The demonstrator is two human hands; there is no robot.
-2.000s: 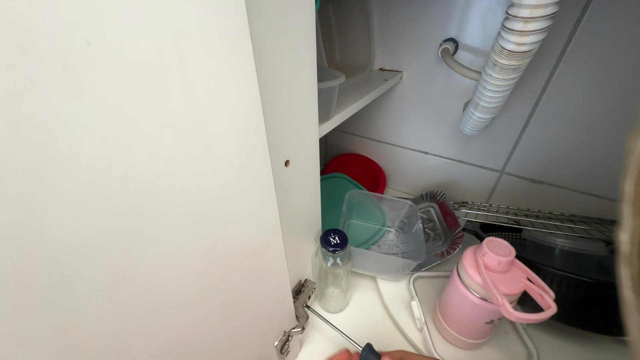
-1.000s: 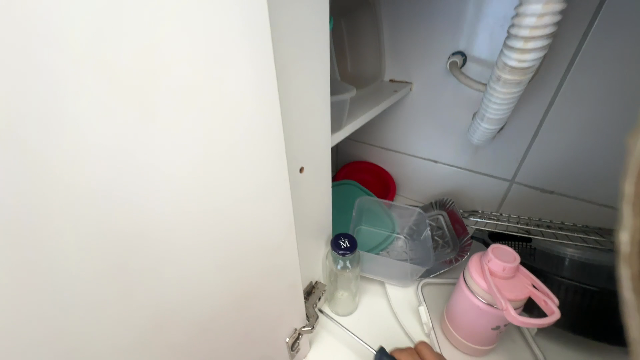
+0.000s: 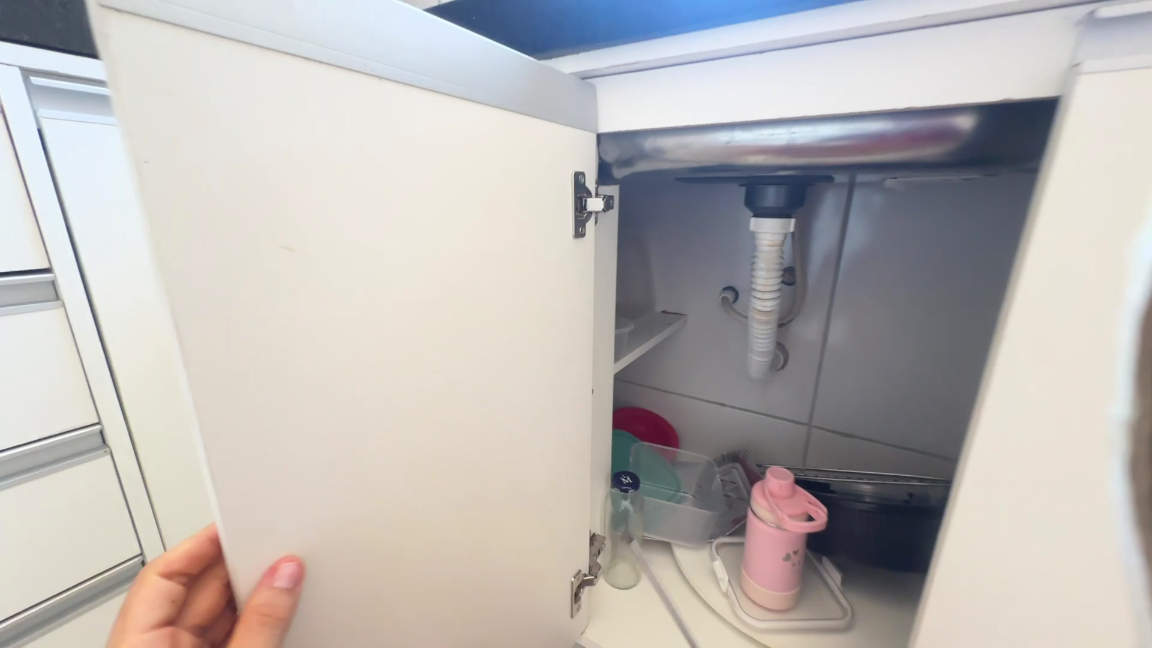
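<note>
My left hand (image 3: 211, 598) grips the free edge of the open white cabinet door (image 3: 387, 342), low down, with the thumb on its inner face. Two metal hinges join the door to the cabinet, an upper hinge (image 3: 591, 205) and a lower hinge (image 3: 587, 576). Just right of the lower one, a thin blurred shaft (image 3: 664, 594) slants down out of view. A glass bottle with a dark blue cap (image 3: 624, 531) stands beside the lower hinge. My right hand is out of view.
Inside the cabinet are a pink bottle (image 3: 776, 540) on a clear lid, a clear plastic container (image 3: 684, 508), a red lid (image 3: 646, 426), a dark pan (image 3: 877, 522) and a side shelf (image 3: 650, 340). A corrugated drain pipe (image 3: 765, 297) hangs above. Drawers (image 3: 54, 378) stand at the left.
The view has pulled back to take in the whole door. My left hand now shows on the door's edge. The hand holding the tool by the lower hinge has gone out of view.
</note>
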